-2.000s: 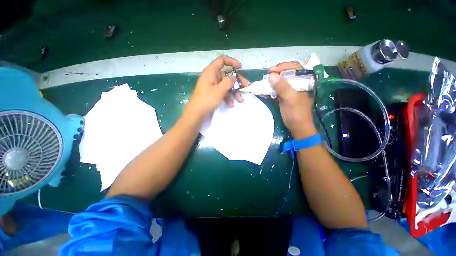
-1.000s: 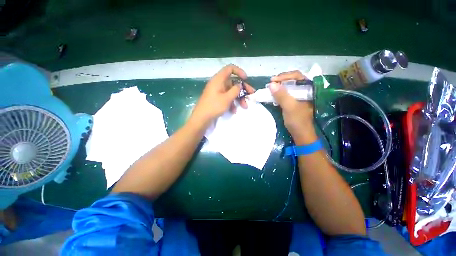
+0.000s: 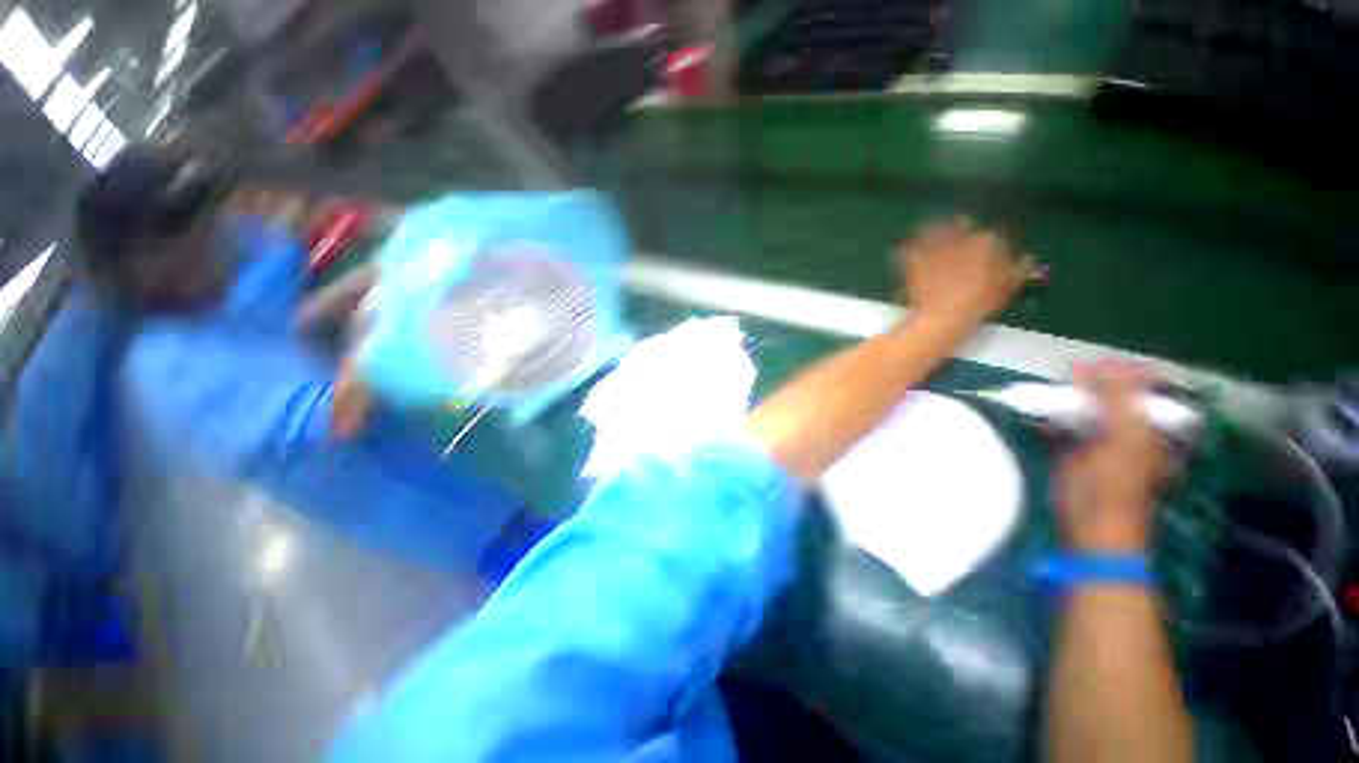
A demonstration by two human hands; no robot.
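Observation:
The picture is blurred. My left hand (image 3: pixel 958 271) is stretched out over the green conveyor, past the white strip. A small dark component (image 3: pixel 1031 274) shows at its fingertips; whether the fingers grip it is too blurred to tell. My right hand (image 3: pixel 1112 447) holds the white glue syringe (image 3: pixel 1055 400) on the near side of the strip, its narrow tip pointing left. A blue band (image 3: pixel 1100 570) is on my right wrist. A white paper sheet (image 3: pixel 927 485) lies between my forearms.
A light blue fan (image 3: pixel 514 321) and a white paper pile (image 3: pixel 678 391) are left of my left arm. A person in a blue smock (image 3: pixel 224 373) is at the far left. A clear hose (image 3: pixel 1326 507) loops at the right. The white strip (image 3: pixel 805 303) borders the conveyor.
The view has swung left and blurred. My left hand has moved away from the syringe tip and out over the conveyor. My right hand still holds the syringe.

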